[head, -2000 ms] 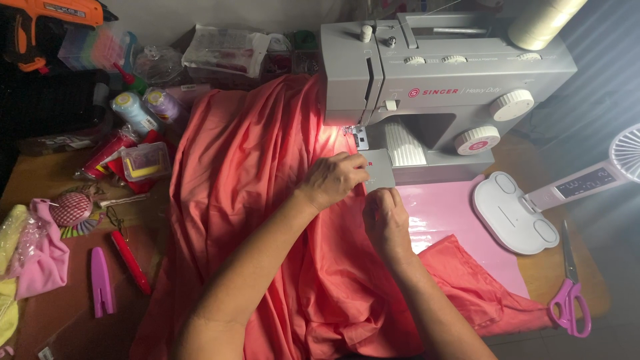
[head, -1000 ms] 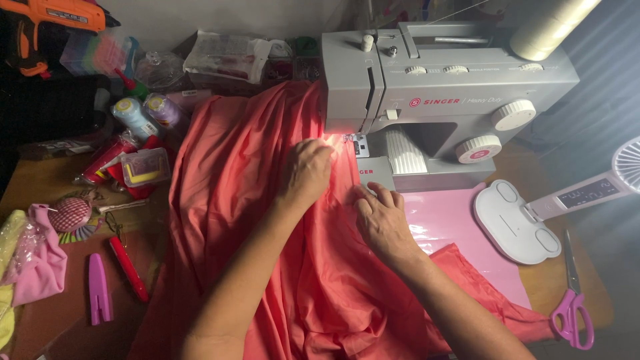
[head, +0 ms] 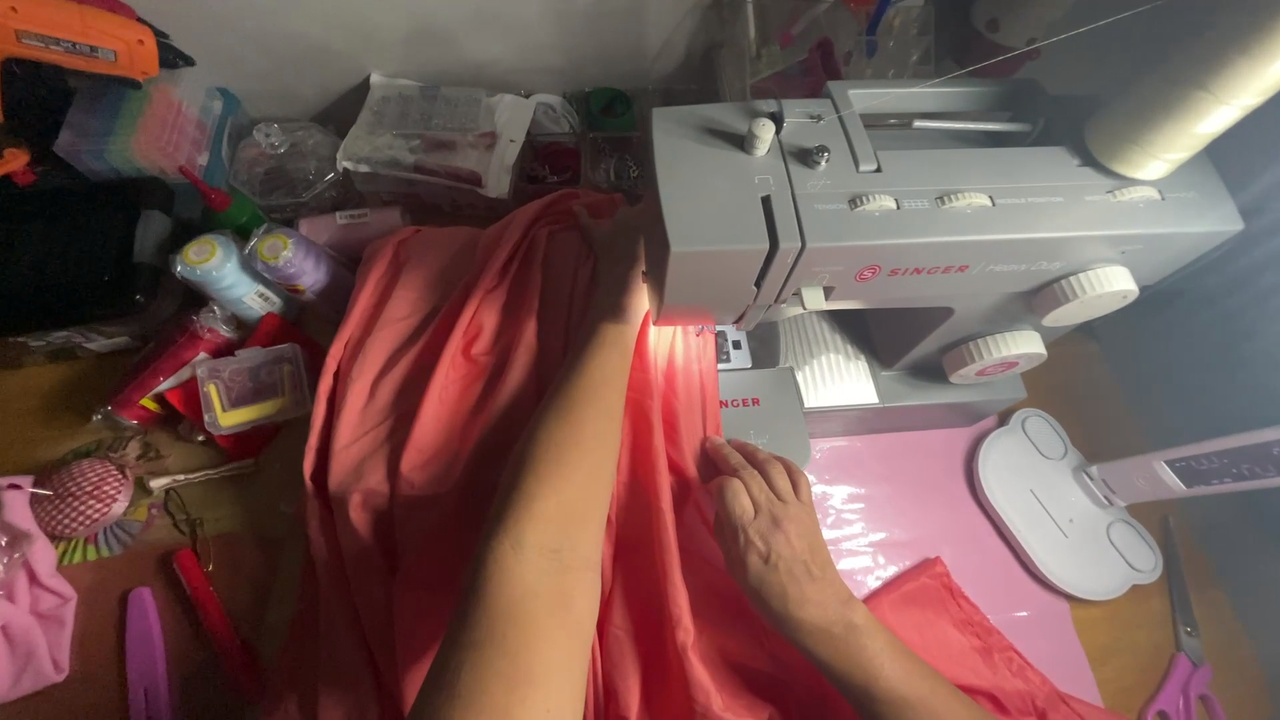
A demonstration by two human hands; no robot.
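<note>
A grey Singer sewing machine (head: 950, 235) has coral fabric (head: 430, 400) lying under its needle area and spread down over the table. My left arm reaches up across the fabric to the left side of the machine head; my left hand (head: 622, 245) is in shadow there, mostly hidden behind the machine, so its fingers do not show clearly. Below the needle, my right hand (head: 765, 505) lies on the fabric's right edge beside the machine's flat bed, thumb and fingertips at the cloth. The lit presser foot area (head: 730, 345) is between the two hands.
Thread cones (head: 225, 270), a small clear box (head: 255, 388) and a checked pincushion (head: 85, 495) are at left. A white lamp base (head: 1065, 505) and purple-handled scissors (head: 1185, 640) lie at right. Behind stand plastic boxes and packets. An orange glue gun (head: 80, 40) is at the upper left.
My left hand has moved from the fabric in front of the needle to up beside and behind the machine head. My right hand has shifted off the bed's front, staying at the fabric's edge.
</note>
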